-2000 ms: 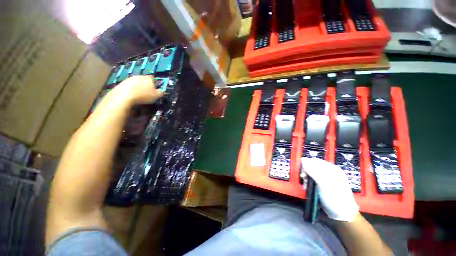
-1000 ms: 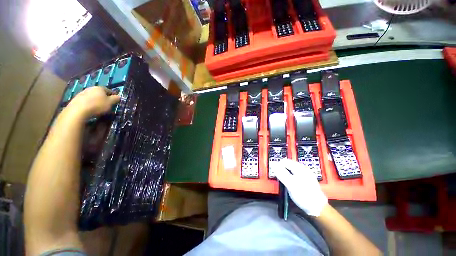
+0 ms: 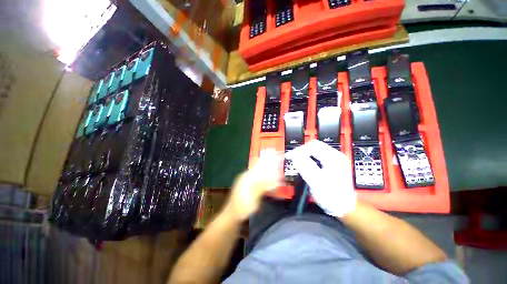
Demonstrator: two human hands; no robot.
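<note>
A red phone tray [image 3: 439, 166] lies in front of me with two rows of open black flip phones [image 3: 367, 150]. My right hand [image 3: 329, 176], in a white glove, is over the tray's near edge and holds a thin dark part with a teal edge [image 3: 303, 201], which points down. My bare left hand [image 3: 257, 180] is blurred beside it, over the near left corner; whether it holds anything cannot be told. The stack of black blister trays [image 3: 175, 138], in shiny wrap, stands at the left with teal-faced parts [image 3: 118, 106] in its top tray.
A pile of red trays [image 3: 328, 33] with open black phones stands at the back of the dark green bench [image 3: 472, 100]. Brown cartons [image 3: 33, 94] stand at the far left. A pale beam [image 3: 178, 41] runs between the black stack and the red pile. A bright light glares at upper left.
My left hand has left the black stack and moved right, beside my gloved right hand at the tray. Fewer teal parts are covered by my arm. The camera view has shifted.
</note>
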